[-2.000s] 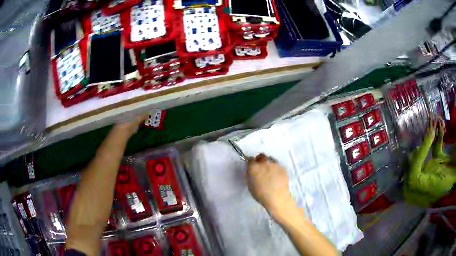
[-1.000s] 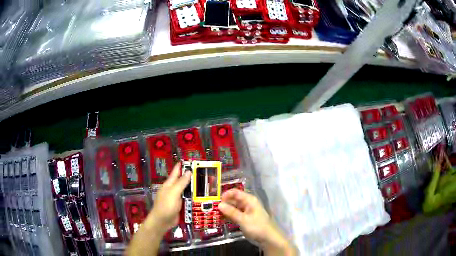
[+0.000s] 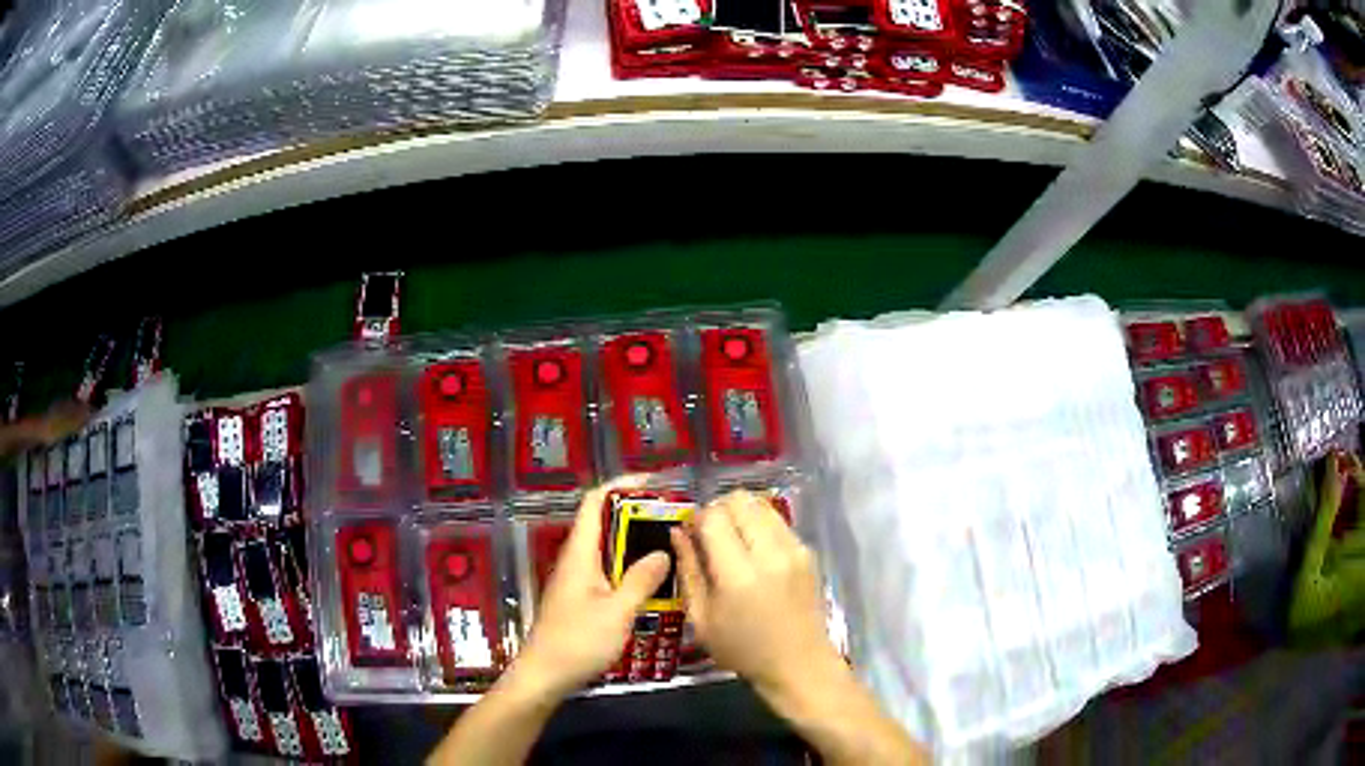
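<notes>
My left hand [image 3: 587, 606] holds a red keypad phone [image 3: 654, 557] with a yellow screen surround, above the front edge of a clear blister tray [image 3: 344, 516]. Its thumb lies on the dark screen. My right hand [image 3: 753, 587] is on the phone's right side, its fingers pressing at the yellow surround; the fingers hide part of the phone. The phone's red keypad shows below the screen. The tray holds two rows of red phones with their backs up; my hands cover part of the lower row.
A white protective sheet [image 3: 996, 494] covers a tray at right. Phone bodies [image 3: 255, 569] and a front housing tray [image 3: 98, 576] lie at left. A single phone body [image 3: 380, 304] lies on the green belt [image 3: 599, 255]. Empty blister trays [image 3: 344, 75] stand on the shelf. A person's yellow-green sleeve shows far right.
The phone and front housing, side by side one second ago, are now together between my hands. My right hand has closed in on the phone. The view has shifted left.
</notes>
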